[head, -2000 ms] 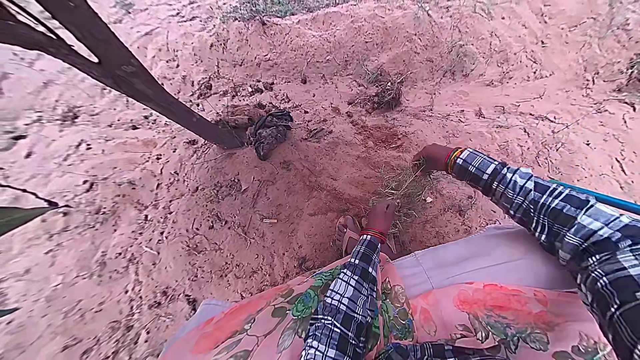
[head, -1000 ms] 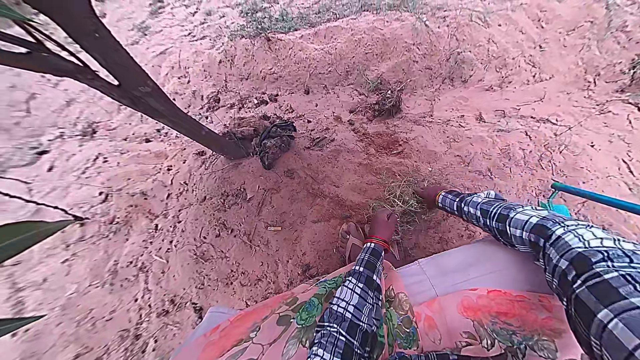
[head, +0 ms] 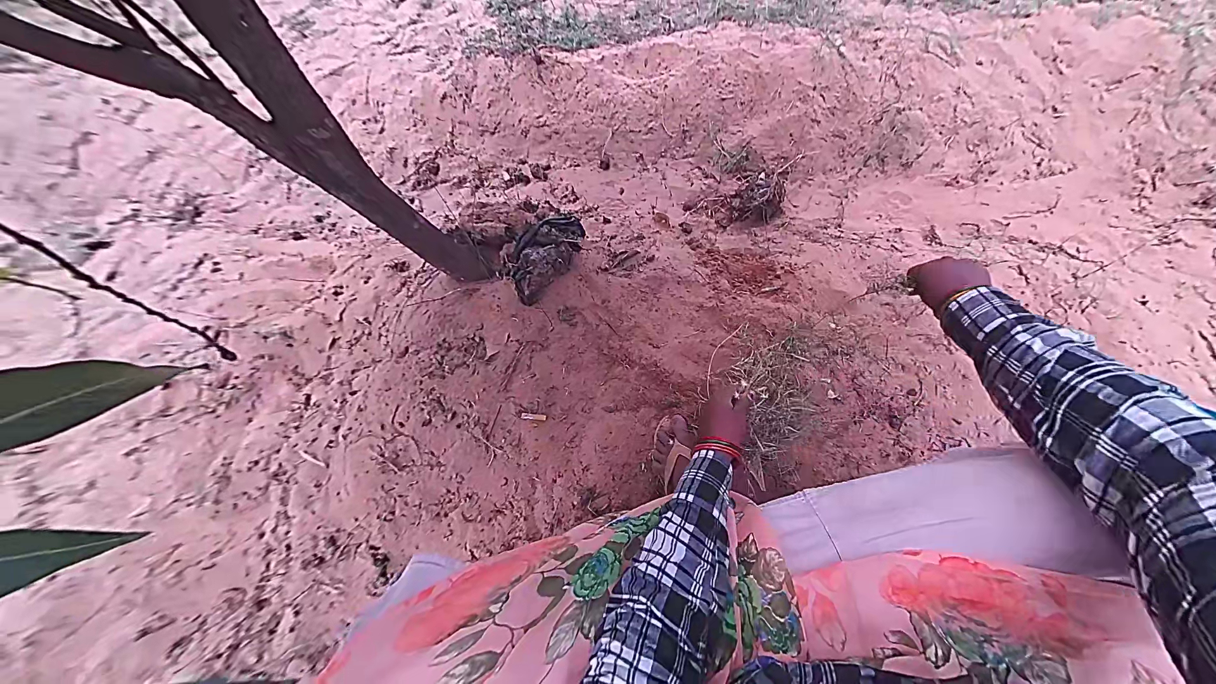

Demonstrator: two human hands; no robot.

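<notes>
Loose dry grass [head: 784, 380] lies on the reddish soil in front of my knees. My left hand [head: 725, 415], with red bangles at the wrist, is at the left edge of this grass; its fingers are partly hidden, so its grip is unclear. Farther right and forward, my right hand [head: 948, 279] is closed low over the soil, with a small tuft of grass [head: 891, 283] showing at its fingers. A sandalled foot [head: 673, 445] is just left of my left hand.
A slanting tree trunk [head: 380, 204] enters the soil at the upper left, with a dark crumpled clump [head: 546, 255] beside its base. A clod with roots [head: 758, 197] lies farther forward. Green leaves [head: 76, 399] hang at the left edge. Sparse grass [head: 570, 24] grows at the top.
My right hand has moved away from the grass pile, forward and to the right. My left hand stays beside the pile. The blue rod seen earlier at the right is no longer plainly visible.
</notes>
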